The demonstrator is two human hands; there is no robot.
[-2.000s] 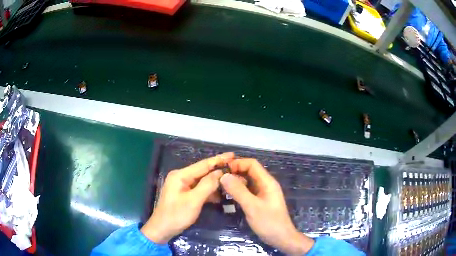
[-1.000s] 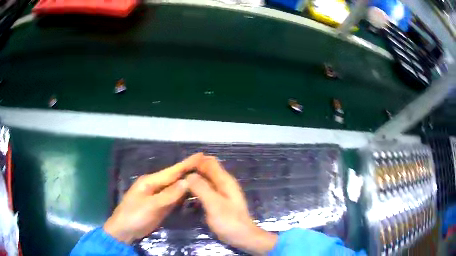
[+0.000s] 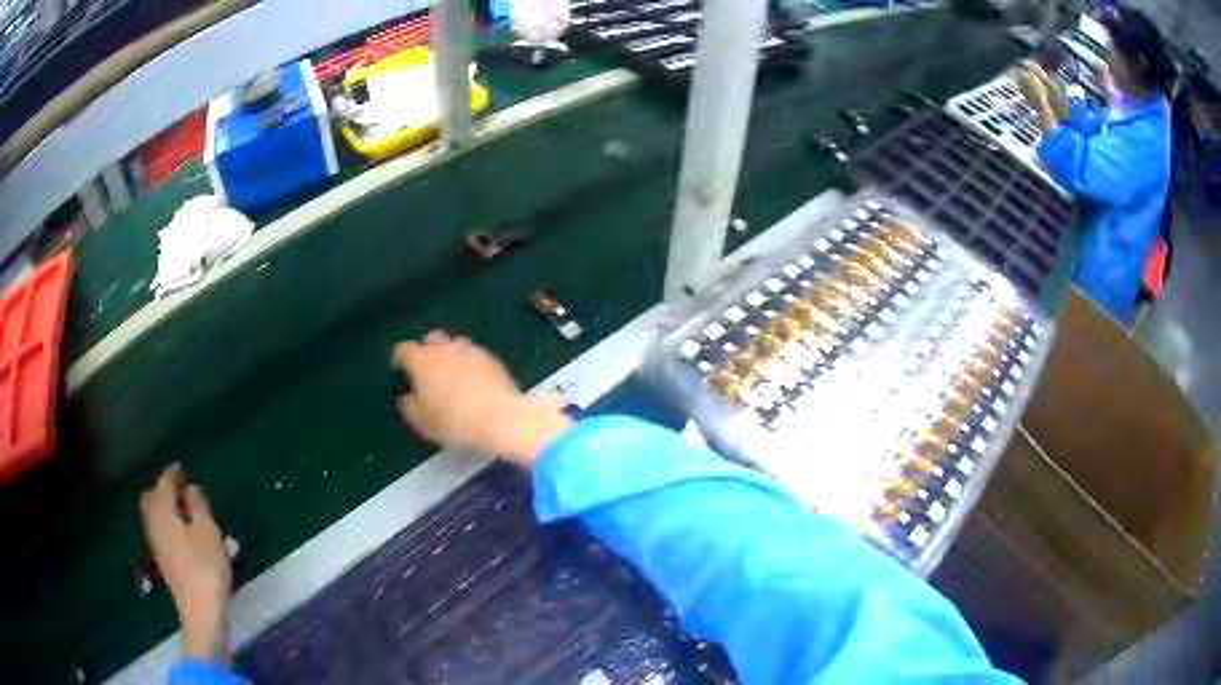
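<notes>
My right hand (image 3: pixel 462 396) is over the green conveyor belt (image 3: pixel 335 301), fingers bent down. A small dark spot shows at its fingertips; whether it grips a part cannot be told. My left hand (image 3: pixel 188 542) is low over the belt at the lower left, beside a small part (image 3: pixel 150 575) partly hidden by it; its grip is unclear. A flex module with a white end (image 3: pixel 554 315) lies on the belt right of my right hand, and a curled brown part (image 3: pixel 496 244) lies farther back. The dark blister tray (image 3: pixel 469 589) is partly under my right sleeve.
A filled clear tray (image 3: pixel 696 402) stands right, beside a metal post (image 3: pixel 716 147), an open cardboard box (image 3: pixel 1125 468) and a black gridded tray (image 3: pixel 964 187). Across the belt are a red tray (image 3: pixel 34 361), white cloth (image 3: pixel 198 241), blue box (image 3: pixel 275 141) and yellow basin (image 3: pixel 415 101). Another person (image 3: pixel 1118 161) works far right.
The view has turned right. My hands, together over the dark tray before, have moved apart and forward onto the belt. The cardboard box and other person have come into view.
</notes>
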